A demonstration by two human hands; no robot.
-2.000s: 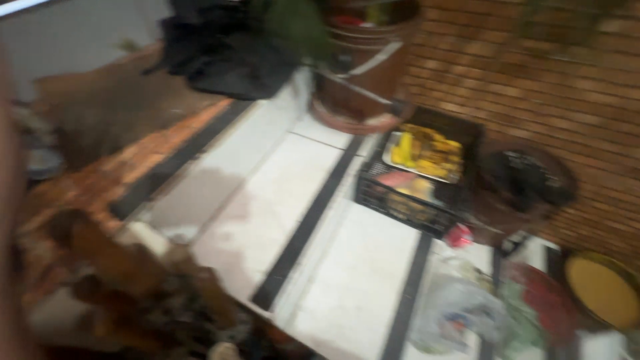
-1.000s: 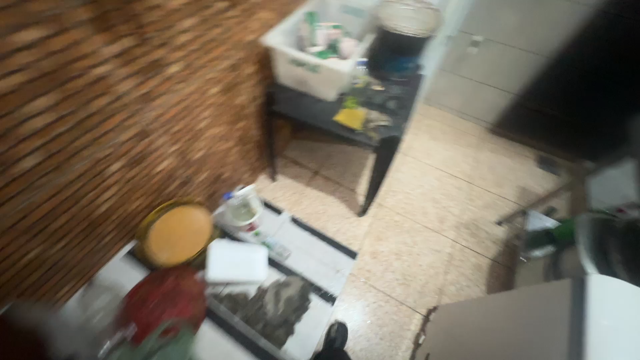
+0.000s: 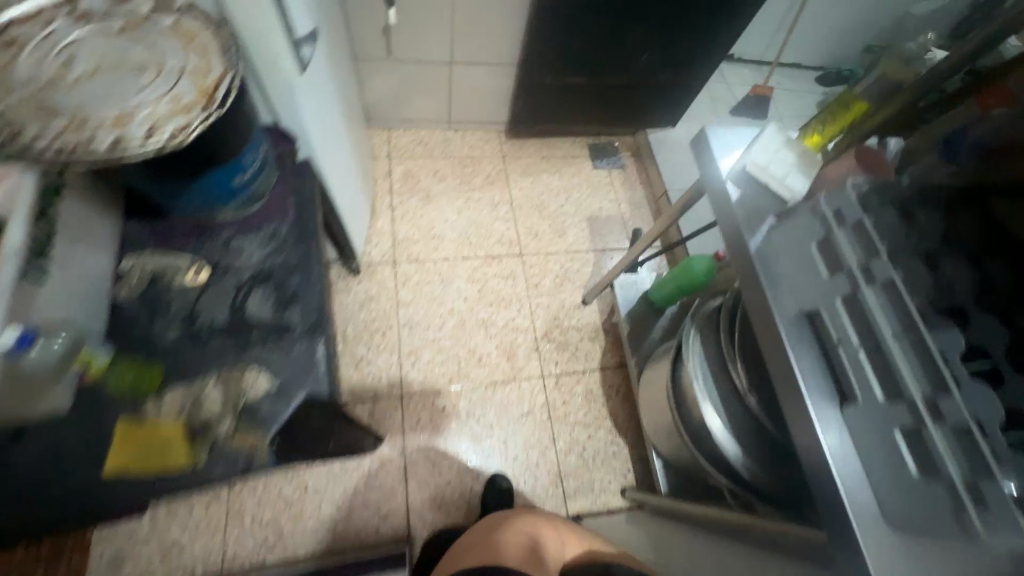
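Neither my left hand nor my right hand shows in the head view. At the bottom middle my bare leg (image 3: 532,540) and a black shoe (image 3: 498,494) are over the tiled floor. To the left, a dark table (image 3: 300,320) bears a yellow cloth or sponge (image 3: 150,446), a crumpled rag (image 3: 212,400) and a clear bottle with a blue cap (image 3: 36,372). A dark blue bucket (image 3: 212,180) stands at its back, under a round foil-like cover (image 3: 120,76). On the right, several metal pots (image 3: 692,408) and a green bottle (image 3: 684,280) sit on a lower shelf.
A steel counter edge (image 3: 788,344) runs along the right, with a white block-like thing (image 3: 782,162) on top. A wooden pole (image 3: 644,244) juts over the floor. Tiled floor (image 3: 460,320) runs between table and counter towards a dark door or panel (image 3: 624,60). A broom (image 3: 754,100) stands beyond.
The view has swung far to the right, from the brick wall and the crate to the dark table, floor and steel counter. The table seen at the top one second ago is now at the left.
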